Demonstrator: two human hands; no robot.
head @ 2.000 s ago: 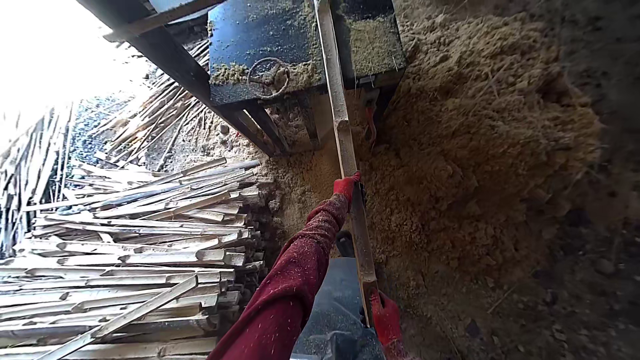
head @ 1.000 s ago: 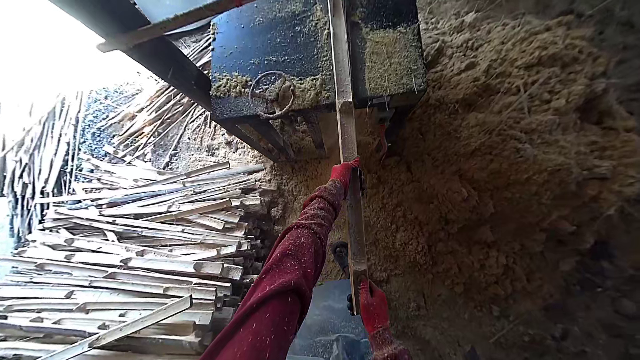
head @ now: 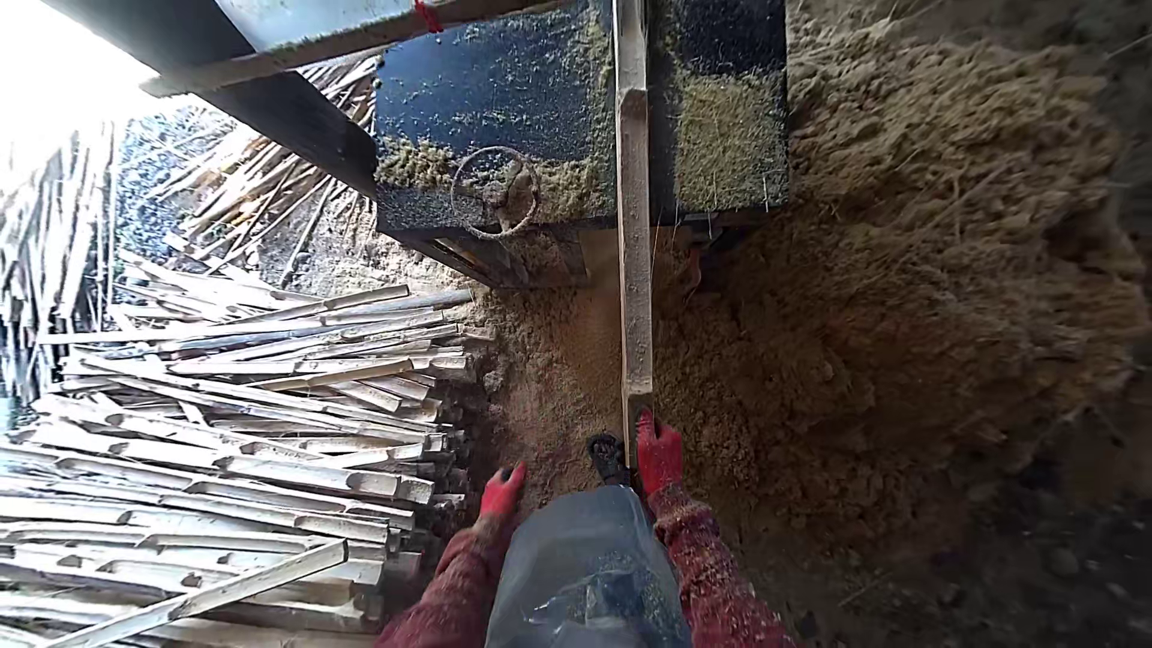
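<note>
A long split bamboo strip (head: 635, 252) runs straight away from me across the top of a dark machine table (head: 486, 90) strewn with sawdust. My right hand (head: 660, 454), in a red glove, grips the strip close to its near end. My left hand (head: 502, 493), also red-gloved, is off the strip, to its left and above the ground; it holds nothing that I can see, and its fingers are partly hidden by the angle. A round metal handwheel (head: 495, 192) sits at the table's near edge, left of the strip.
Stacked split bamboo strips (head: 297, 450) lie at the left, their ends toward my left arm. A large sawdust heap (head: 945, 270) rises at the right. A dark beam (head: 297, 126) and a wooden bar (head: 315, 49) cross the upper left. My shoe (head: 607, 454) shows beside the strip.
My left hand has let go of the bamboo strip and moved back to the left. My right hand still holds the near end, and the strip has moved farther forward over the table.
</note>
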